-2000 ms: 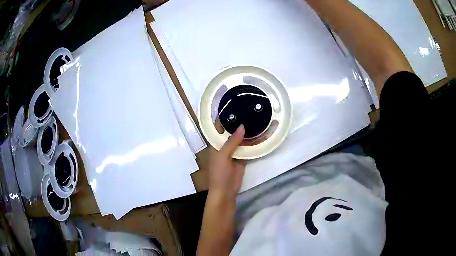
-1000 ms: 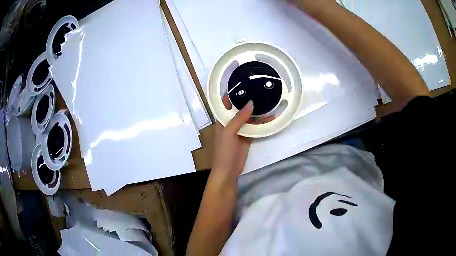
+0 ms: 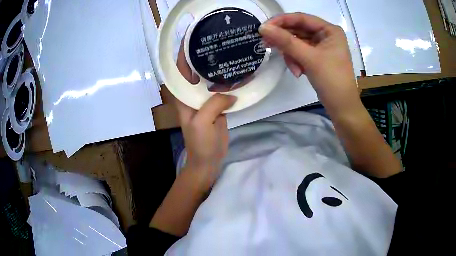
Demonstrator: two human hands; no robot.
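An off-white ring-shaped housing is held up at the top centre, its upper rim cut off by the picture's edge. My left hand grips its lower rim, thumb on top. A round rating label with white text and an arrow lies over the black centre. My right hand has thumb and index finger pinched together at the label's right edge, other fingers curled. Whether the label is fully stuck down cannot be told.
Glossy white sheets lie left; more sheets lie right. Other ring housings overlap at far left. A crumpled white pile lies low at left. Pale thin rods show at upper right. The white apron fills the lower middle.
My right hand has come from the top edge down to the housing. The rating label now shows over the black centre. The housing appears larger, higher and further left.
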